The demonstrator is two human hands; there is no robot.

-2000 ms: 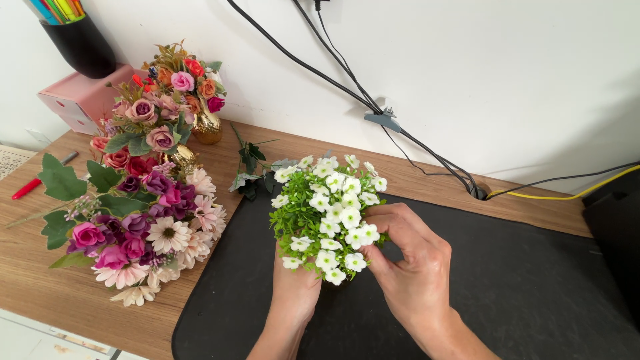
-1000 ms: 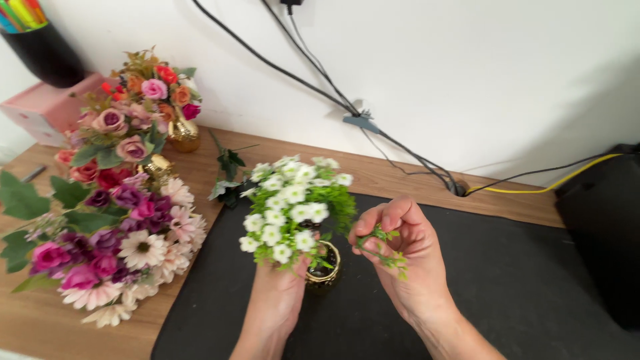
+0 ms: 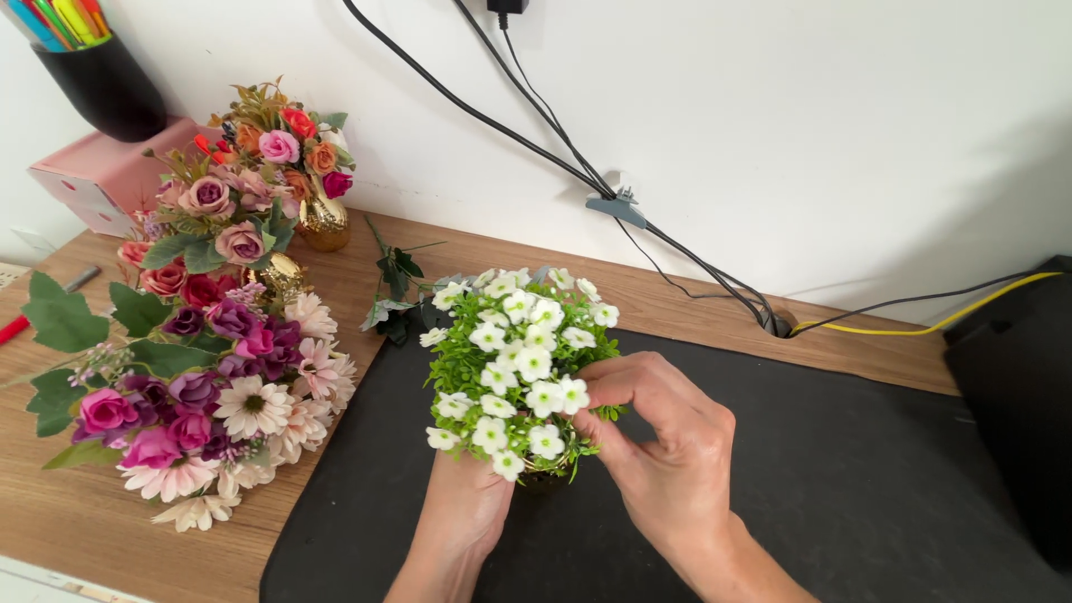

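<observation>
A bunch of white artificial flowers with small green leaves (image 3: 511, 360) stands above a gold vase (image 3: 544, 479), which is mostly hidden beneath it. My left hand (image 3: 471, 494) is under the left side of the bunch; its fingers are hidden by the leaves and flowers, so its grip cannot be made out. At the right side of the bunch, my right hand (image 3: 662, 419) pinches at the greenery with thumb and index finger, close to a white bloom. Whatever lies between those fingertips is largely covered.
Purple, pink and cream artificial flowers (image 3: 193, 410) lie on the wooden desk (image 3: 50, 511) at left. Behind them are gold vases (image 3: 322, 219) with roses, a pink box (image 3: 117, 167) and a black pen cup (image 3: 105, 88). A dark leafy sprig (image 3: 395, 272) lies near the black mat (image 3: 821, 486). Cables run along the wall.
My right hand, which held a small green sprig apart from the bunch a second ago, is now at the bunch's right side. The white flowers now cover most of the gold vase seen then.
</observation>
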